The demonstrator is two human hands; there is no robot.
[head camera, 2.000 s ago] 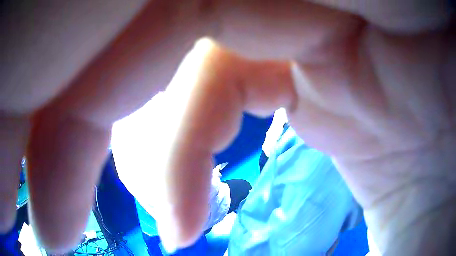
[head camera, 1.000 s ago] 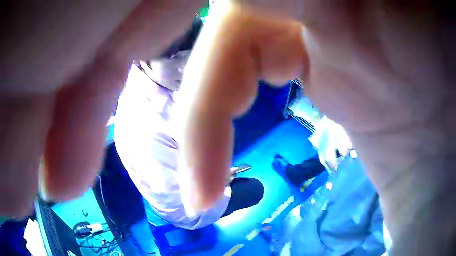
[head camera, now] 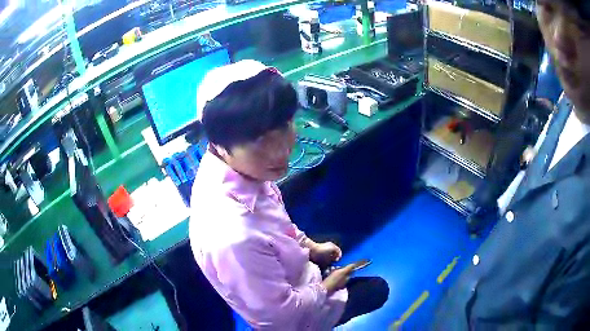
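Observation:
Neither of my hands is in view. Nearest in front of me is a seated person in a pink shirt (head camera: 249, 245) and a pale cap. This person holds a thin dark slab, which looks like a smartphone (head camera: 360, 265), over the lap. At the right edge a person in a dark blue-grey jacket (head camera: 517, 258) stands close, cut off by the frame.
A green bench (head camera: 155, 249) runs behind the seated person, with a lit monitor (head camera: 184, 94), white papers (head camera: 155, 207), a red item (head camera: 120, 201) and blue parts (head camera: 184, 165). A metal shelf rack (head camera: 467, 87) with brown boxes stands at the right. The floor (head camera: 394, 226) is glossy blue.
The large blurred hand that covered most of the view is gone. The bench, monitor and rack now show, and the jacketed person stands larger at the right.

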